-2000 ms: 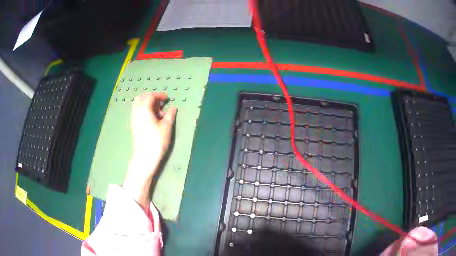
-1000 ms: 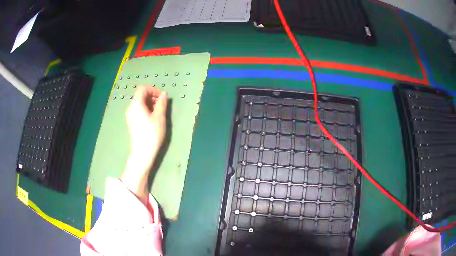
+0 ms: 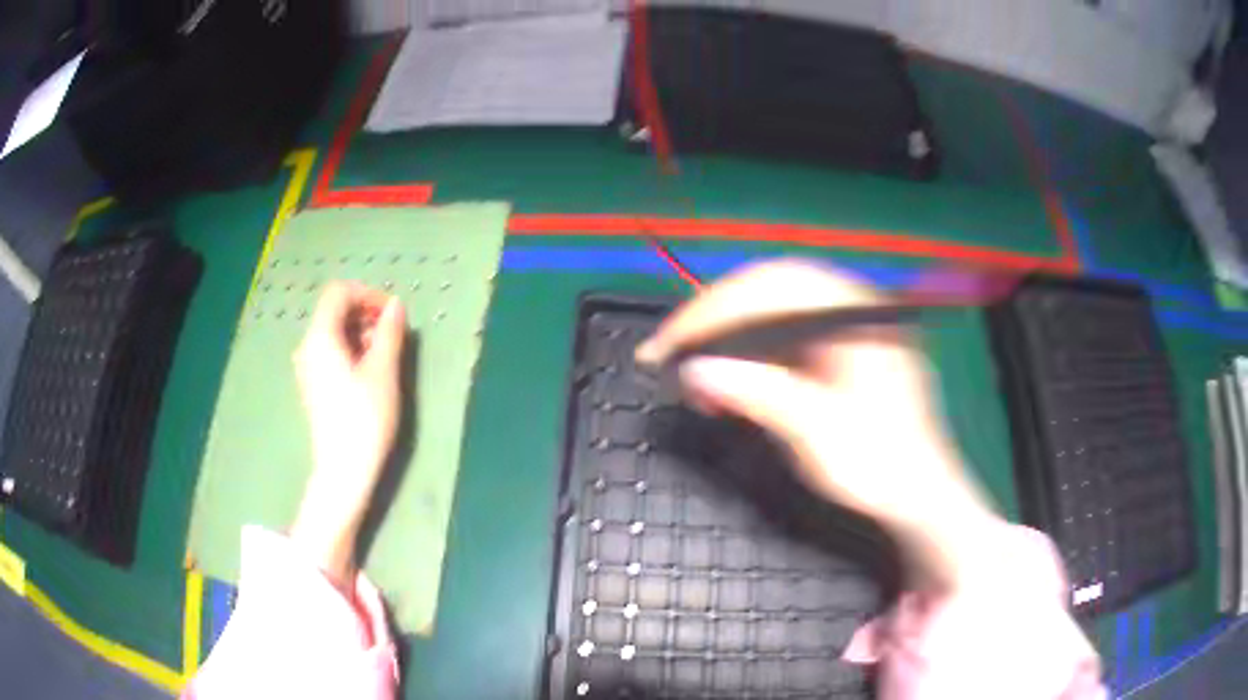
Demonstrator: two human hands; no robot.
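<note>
My left hand (image 3: 352, 369) is over the light green pad (image 3: 308, 451), thumb and forefinger curled together near the rows of tiny parts; what is between the fingertips is too small to tell. My right hand (image 3: 821, 369) is blurred by motion above the centre black pocketed tray (image 3: 712, 588). It holds a dark pen-shaped tool (image 3: 780, 338) lying nearly level, tip to the left, with a reddish rear end. A thin red line (image 3: 673, 260) shows behind the hand. Bright dots sit in the centre tray's left pockets.
Stacks of black pocketed trays stand at the left (image 3: 85, 383) and right (image 3: 1102, 451). A black tray (image 3: 780, 89) and a white paper sheet (image 3: 500, 75) lie at the back. Pale stacked trays (image 3: 1232, 479) show at the right edge. Red, blue and yellow tape crosses the green mat.
My right hand has come in from the lower right edge to above the centre tray with the pen-shaped tool. My left hand stays over the pad. The whole view has shifted somewhat.
</note>
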